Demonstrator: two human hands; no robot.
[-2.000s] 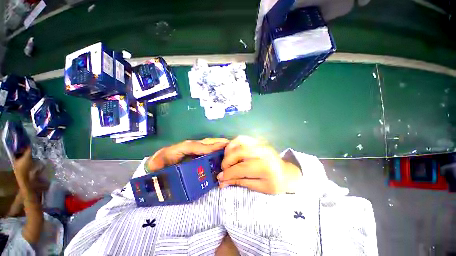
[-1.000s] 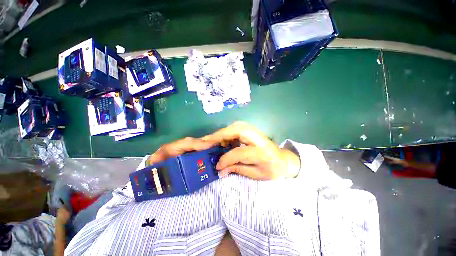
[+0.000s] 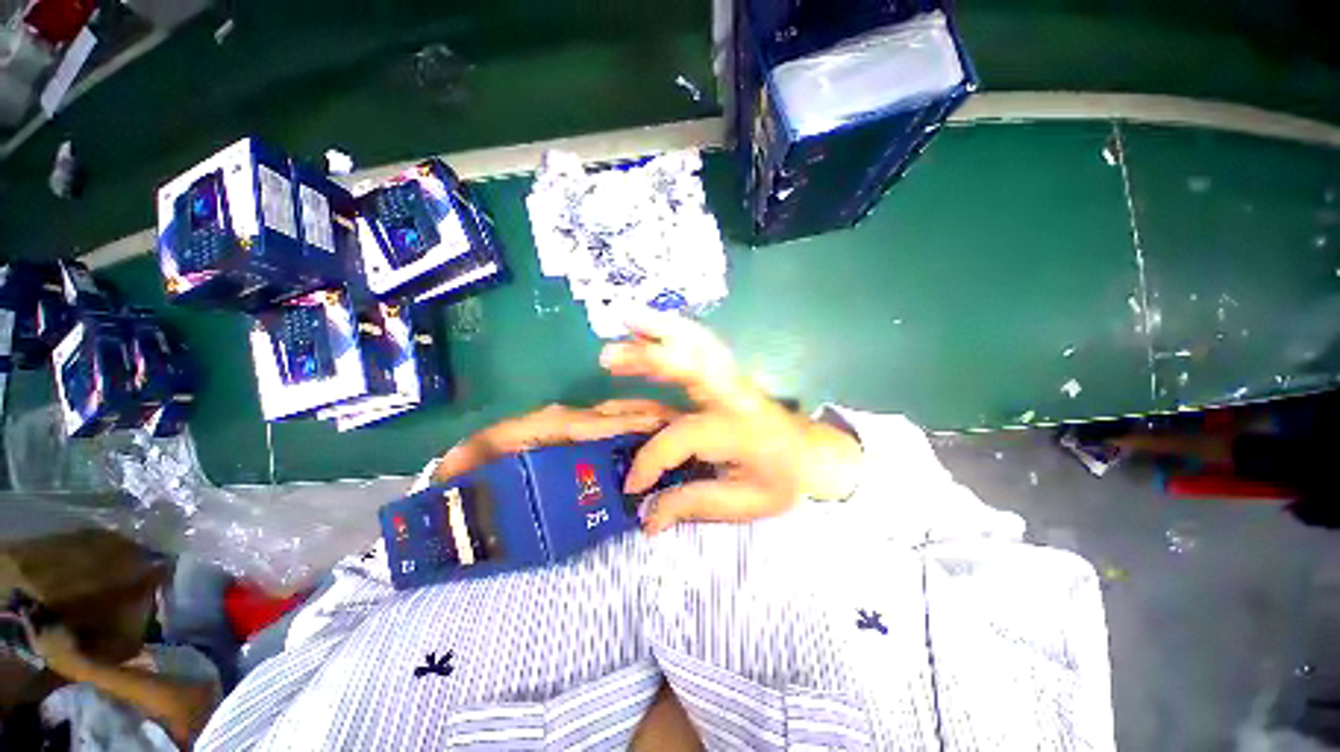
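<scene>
A dark blue retail phone box (image 3: pixel 532 511) with red and white print lies at my lap against the striped smock. My left hand (image 3: pixel 547 429) lies along its far side and holds it. My right hand (image 3: pixel 720 441) is at its right end, thumb and lower fingers on the box, index finger stretched forward to the near edge of the whitish sticker pile (image 3: pixel 632 235). Whether a sticker is on that fingertip, I cannot tell. The pile lies flat on the green bench.
Stacked retail boxes (image 3: pixel 309 353) stand at the left of the bench (image 3: pixel 955 309), more boxes (image 3: pixel 125 375) at the far left. A larger blue carton (image 3: pixel 845 118) stands at the back right. Clear plastic (image 3: pixel 221 514) hangs at left. Other people's arms (image 3: pixel 132 691) show at lower left and at right.
My right index finger has reached forward from the box to the sticker pile. The box stays at my lap. Another person's arm has come back into view at lower left.
</scene>
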